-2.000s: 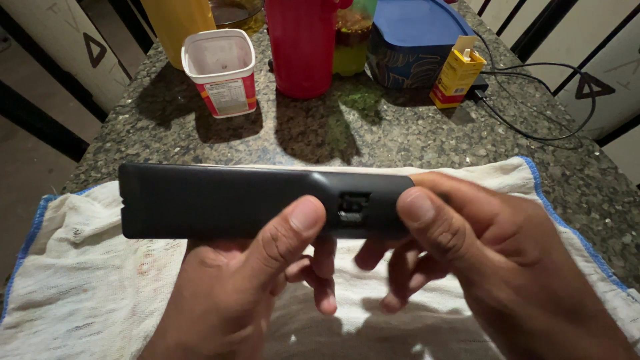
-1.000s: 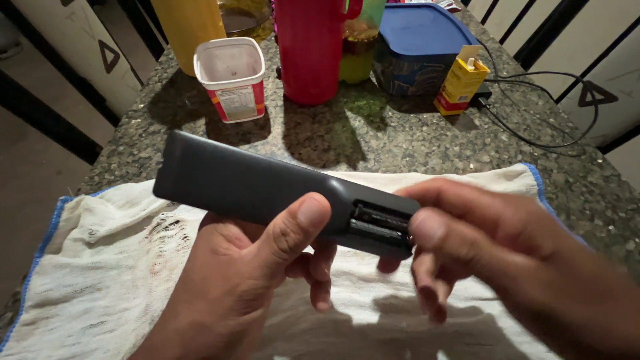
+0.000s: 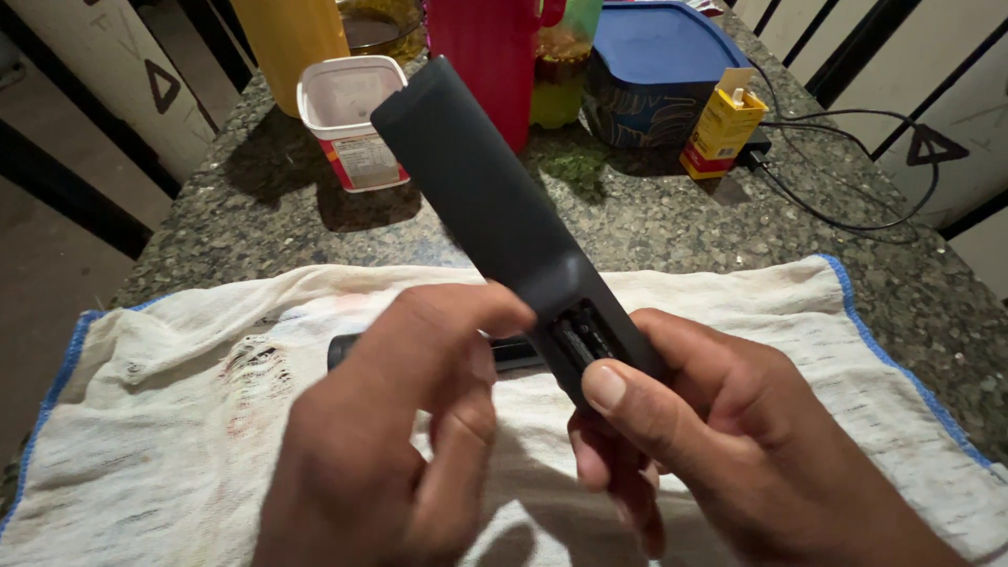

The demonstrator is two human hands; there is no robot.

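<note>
A black remote control point(image 3: 504, 197) is held up at a slant, its back toward me and its battery compartment uncovered. Dark batteries point(image 3: 584, 335) lie inside the compartment. My right hand point(image 3: 709, 425) grips the lower end, with the thumb at the compartment's edge. My left hand point(image 3: 394, 417) is beside the remote, its index fingertip at the remote's left edge; whether it touches is unclear. Behind the left hand, another black object point(image 3: 516, 353) lies on the white cloth point(image 3: 181, 394), partly hidden.
On the granite table point(image 3: 260, 213) beyond the cloth stand a plastic tub point(image 3: 366, 161), a red pitcher point(image 3: 480, 71), a yellow container point(image 3: 291, 47), a blue-lidded container point(image 3: 669, 47) and a yellow box point(image 3: 720, 130). A black cable point(image 3: 835, 220) curls at the right.
The remote has swung from nearly level to a steep slant. My left hand has let go of its body, while my right hand now grips its lower end. The black object on the cloth has come into view.
</note>
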